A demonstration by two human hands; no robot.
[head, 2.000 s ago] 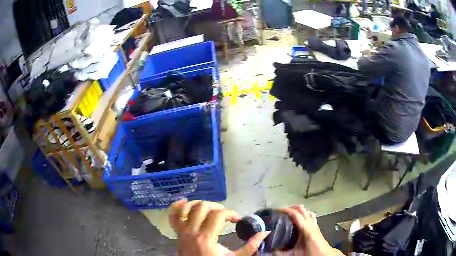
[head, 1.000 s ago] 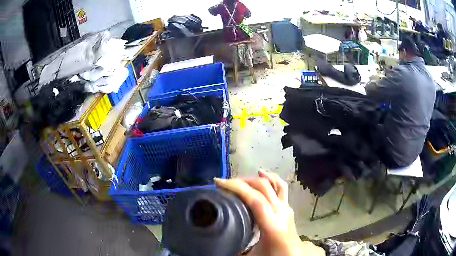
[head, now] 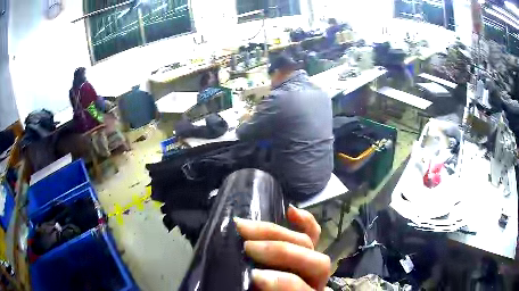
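A dark, glossy bottle (head: 236, 227) is large and close in front of me at the lower middle. It is tilted, its rounded end up and its lower part cut off by the bottom edge. My right hand (head: 287, 250) is wrapped around its right side, with several fingers showing. The opening seen earlier is hidden or out of the picture. My left hand is not in view, and the small round cap is not seen.
A person in grey (head: 301, 133) sits at a white table ahead, beside draped black cloth (head: 176, 182). Blue crates (head: 79, 261) stand at left, a green crate (head: 384, 153) behind the person. A white table (head: 489, 233) at right holds stacked pale pieces (head: 424, 199).
The view has turned right and up. The left hand has left the picture since the first frame. The bottle has come closer and tipped up in my right hand, its opening no longer showing.
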